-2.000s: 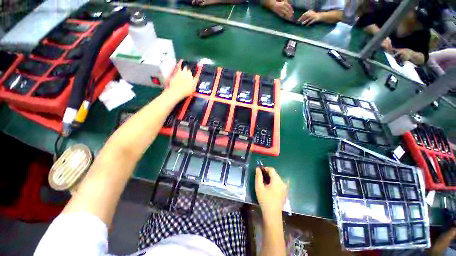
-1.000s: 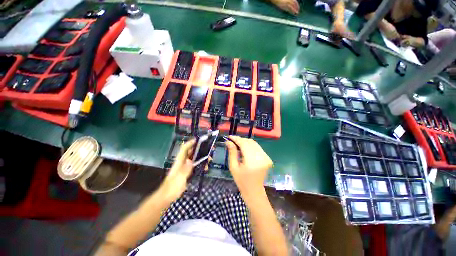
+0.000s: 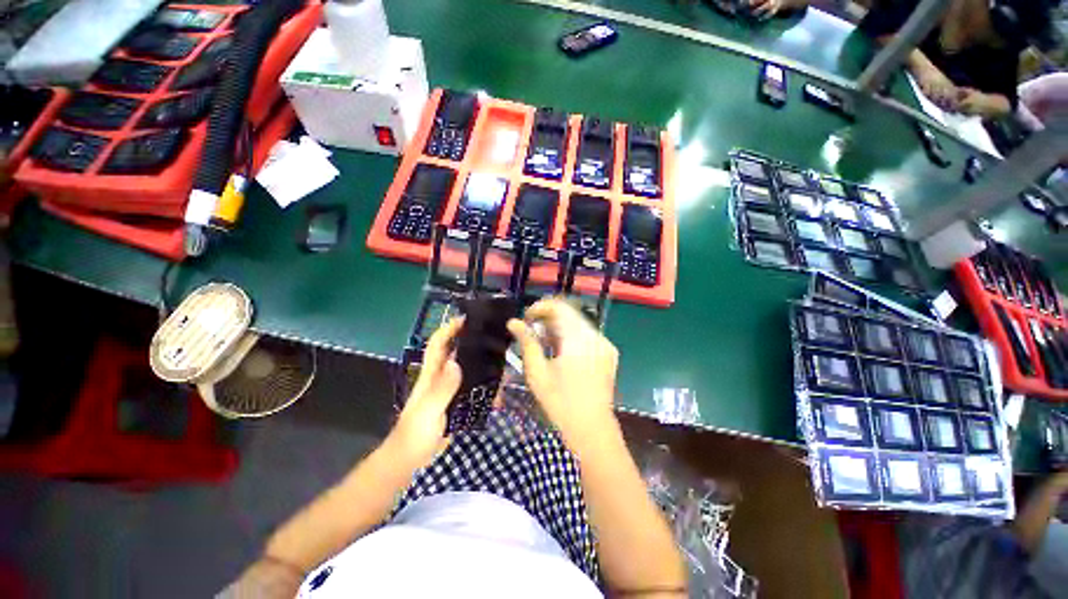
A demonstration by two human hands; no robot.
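A black keypad phone (image 3: 478, 369) is held upright over my checked-cloth lap, its keys at the lower end. My left hand (image 3: 424, 396) grips it along its left side. My right hand (image 3: 570, 363) is at its upper right edge with fingers bent together; whether it holds anything is hidden. Behind the phone, a lens tray (image 3: 436, 314) with upright dark frames stands at the bench edge, partly covered by my hands. The red phone tray (image 3: 668, 252) beyond holds phones in two rows, with one back-row slot bare.
Lens trays (image 3: 899, 433) lie at right. A white box (image 3: 358, 100), crumpled tissue (image 3: 298, 171), black hose (image 3: 225, 123) and stacked red trays (image 3: 70, 193) are at left. A loose dark square part (image 3: 322, 228) and cream fan (image 3: 202, 332) are nearer. Scraps (image 3: 707, 538) lie below the bench.
My left hand came back from the red tray to my lap. The white-outlined piece seen between my hands a second ago no longer shows; the black phone is there now.
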